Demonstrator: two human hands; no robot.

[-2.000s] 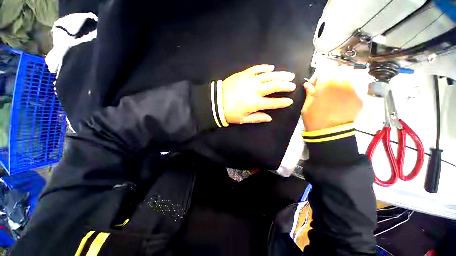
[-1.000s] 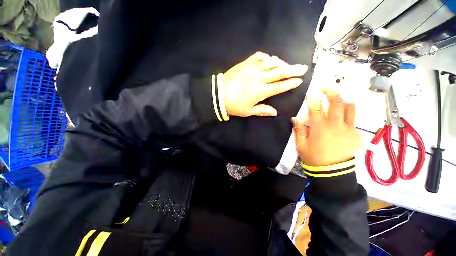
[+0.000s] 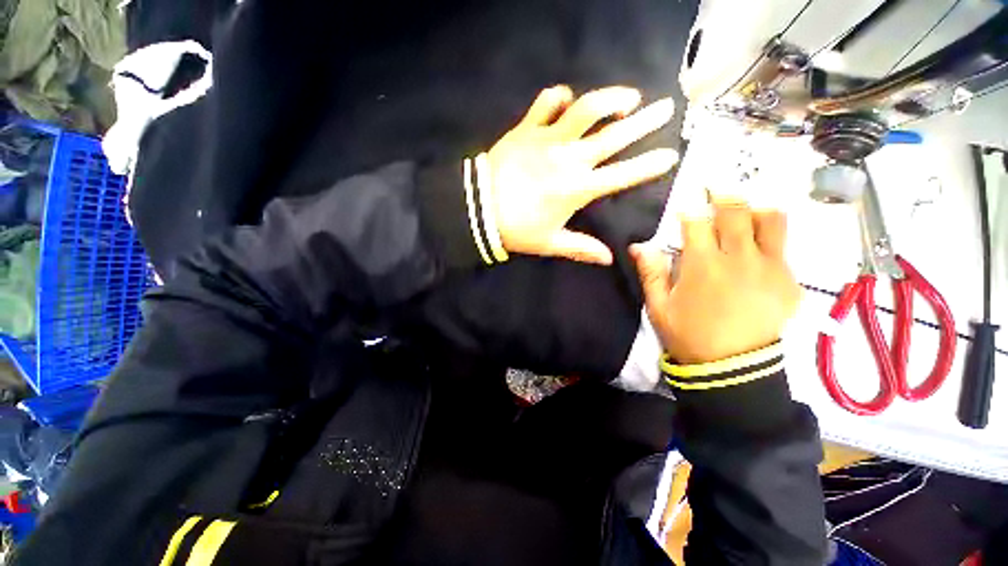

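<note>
A large black garment panel (image 3: 365,88) spreads from the left up to the needle area (image 3: 699,105). A white fabric piece (image 3: 647,359) shows along its right edge near my right wrist. My left hand (image 3: 569,177) lies flat on the black panel with its fingers spread, pointing right. My right hand (image 3: 718,276) lies palm down at the panel's right edge over the bright white table, its thumb on or near the white edge. Glare hides whether its fingertips press on any fabric.
Red-handled scissors (image 3: 893,332) and a black-handled screwdriver (image 3: 978,370) lie on the white table at the right. The machine head (image 3: 851,66) is upper right. A blue crate (image 3: 94,260) stands at left; white cloth (image 3: 160,88) lies at the panel's left edge.
My right hand has drawn back from the needle area and flattened with its fingers apart. My left hand has spread its fingers and moved slightly up. The view has shifted slightly.
</note>
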